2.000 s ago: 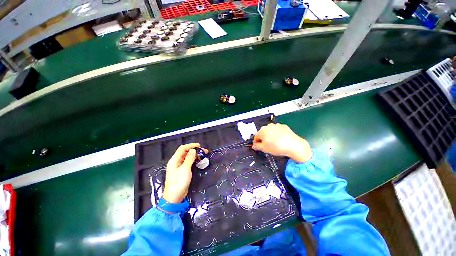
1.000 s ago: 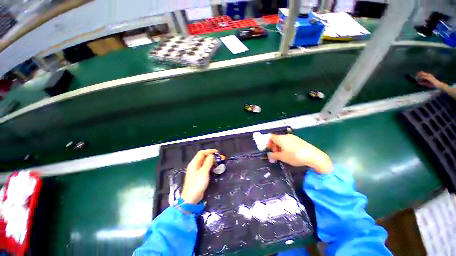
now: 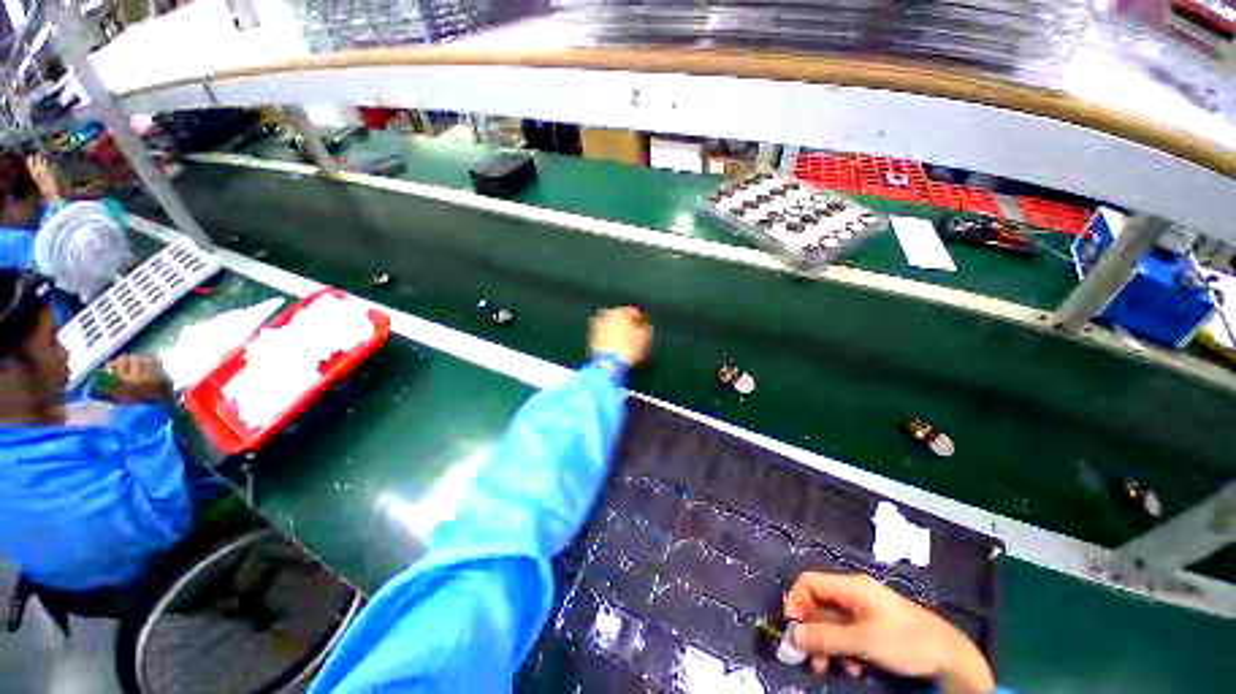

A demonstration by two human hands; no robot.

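My left hand (image 3: 621, 336) is stretched out over the conveyor belt (image 3: 447, 258), fingers curled and blurred; whether it holds anything cannot be told. My right hand (image 3: 868, 626) is low over the clear blister tray (image 3: 678, 576), gripping a small round module (image 3: 790, 643) with a pale face and a dark-gold edge at its fingertips. The blister tray shines with glare and lies on the black carrier tray (image 3: 793, 475). A white scrap piece (image 3: 900, 536) lies at the carrier tray's upper right. One module (image 3: 735, 376) is on the belt right of my left hand.
More modules lie along the belt, one (image 3: 930, 437) toward the right. A red bin of white pieces (image 3: 366, 323) stands left. A person in blue (image 3: 95, 475) sits beyond it. A shelf edge (image 3: 651, 92) crosses overhead. A filled tray (image 3: 793, 217) is behind the belt.
The view has swung left. My left hand has moved from the tray out over the belt. The module formerly at my left fingers is no longer there; my right hand, formerly at the white scrap, now holds a module.
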